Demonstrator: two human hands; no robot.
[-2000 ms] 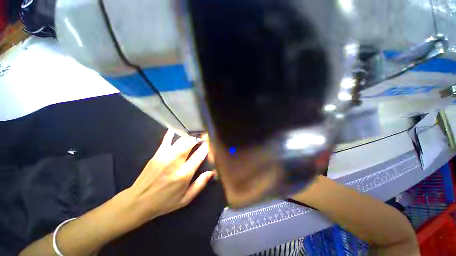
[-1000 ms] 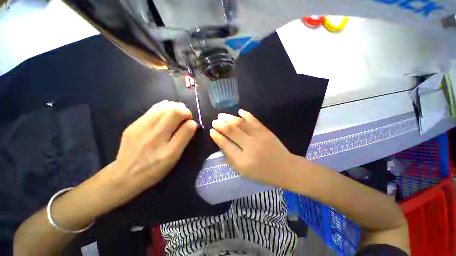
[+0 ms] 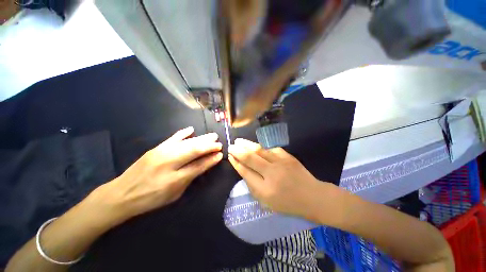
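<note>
A large black garment panel (image 3: 160,234) lies under the white sewing machine head (image 3: 176,42). A narrow pale folded edge (image 3: 228,133) runs from the lit presser foot area (image 3: 219,115) toward my fingertips. My left hand (image 3: 169,167) lies on the cloth left of this line, its thumb and forefinger tips at the line's near end. My right hand (image 3: 277,178) is right of the line, fingertips pinched at the cloth close to my left ones. A ridged grey knob (image 3: 273,135) is just behind my right fingers. A smaller black piece (image 3: 88,159) lies at the left.
The ruled table edge (image 3: 394,171) curves along the front right. A blue basket (image 3: 453,194) and a red basket (image 3: 471,239) stand beside the table at the right. Striped clothing (image 3: 292,252) shows below the edge. The machine head overhangs the hands.
Since one second ago, the view has shifted, with the machine head now larger above. My hands stay at the near end of the pale line; my left fingers are more extended.
</note>
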